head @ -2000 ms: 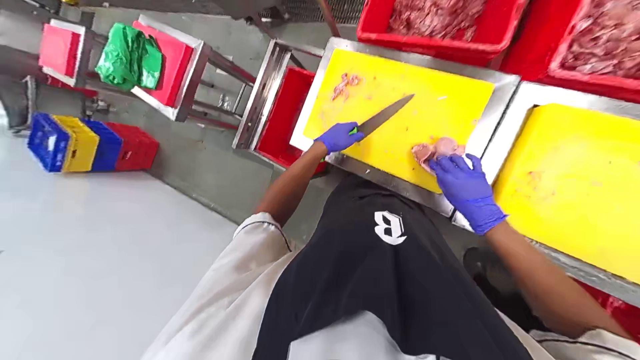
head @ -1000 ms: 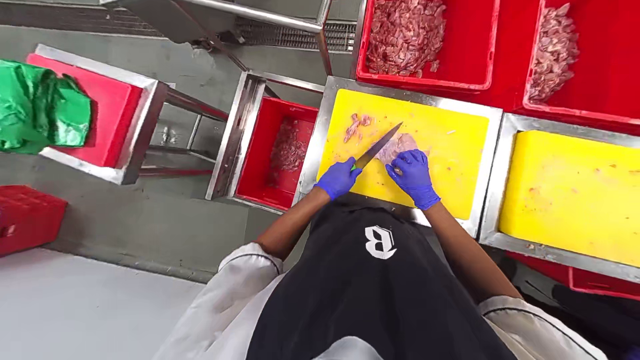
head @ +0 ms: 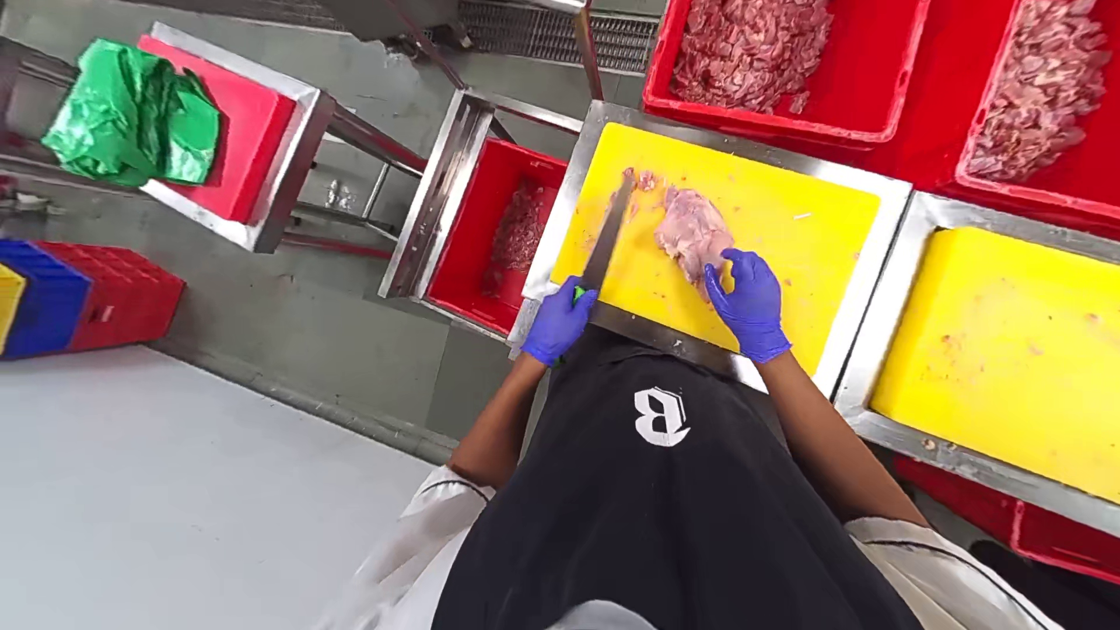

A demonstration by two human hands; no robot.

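My left hand (head: 560,322), in a blue-purple glove, is closed round the green handle of a knife (head: 607,236). The long blade lies over the left side of a yellow cutting board (head: 787,236) and points away from me. A pale pink piece of raw meat (head: 692,229) rests on the board, right of the blade and apart from it. My right hand (head: 749,302), gloved too, is at the near right end of the meat with thumb and fingers spread; whether it grips the meat I cannot tell. Small meat scraps (head: 646,180) lie near the knife tip.
Red crates of cut meat (head: 752,52) (head: 1041,87) stand beyond the board. A red bin (head: 472,236) with meat pieces is to its left, and a second yellow board (head: 1006,350) to its right. Farther left are a green plastic bag (head: 131,114) on a red board and stacked crates (head: 122,297).
The knife blade has moved left, away from the meat, where it was close to my right hand one second ago. Two seconds ago the meat lay farther right on the board. The view has shifted.
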